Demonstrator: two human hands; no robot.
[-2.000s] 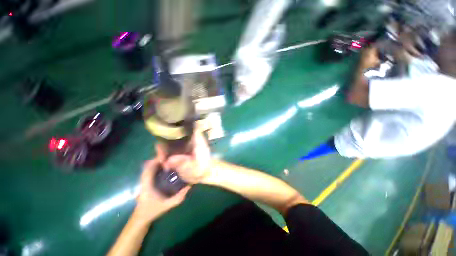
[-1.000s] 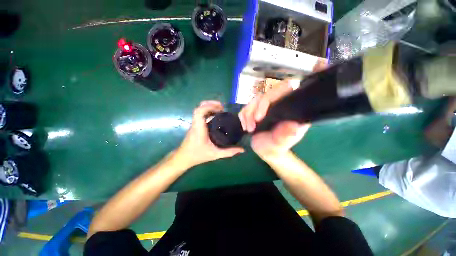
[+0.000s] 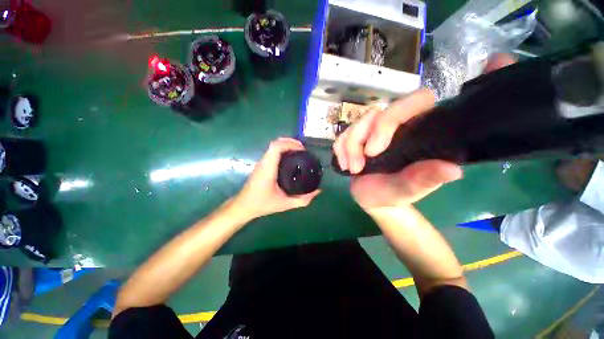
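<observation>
My left hand [image 3: 270,177] grips a black cylindrical housing [image 3: 300,173] around its side, its dark round end facing up. My right hand [image 3: 396,149] is wrapped around a long black electric screwdriver [image 3: 477,122], which lies slanted with its rear towards the upper right. The screwdriver's front end is just right of the housing, apart from it. Its thin bit cannot be made out. The white screw feeder [image 3: 371,77] with blue sides stands behind my right hand, its hopper open and its brass-coloured pickup block partly hidden by my fingers.
Several open units with circuit parts [image 3: 212,59] stand at upper left, one lit red. Dark units with white-patterned faces [image 3: 25,191] lie at far left. A clear plastic bag [image 3: 457,59] lies right of the feeder. A person's pale sleeve [image 3: 556,242] is at right. A blue stool [image 3: 89,314] stands below left.
The screwdriver and my right hand have moved right, away from the housing and slightly nearer the camera. My left hand still holds the housing in nearly the same place.
</observation>
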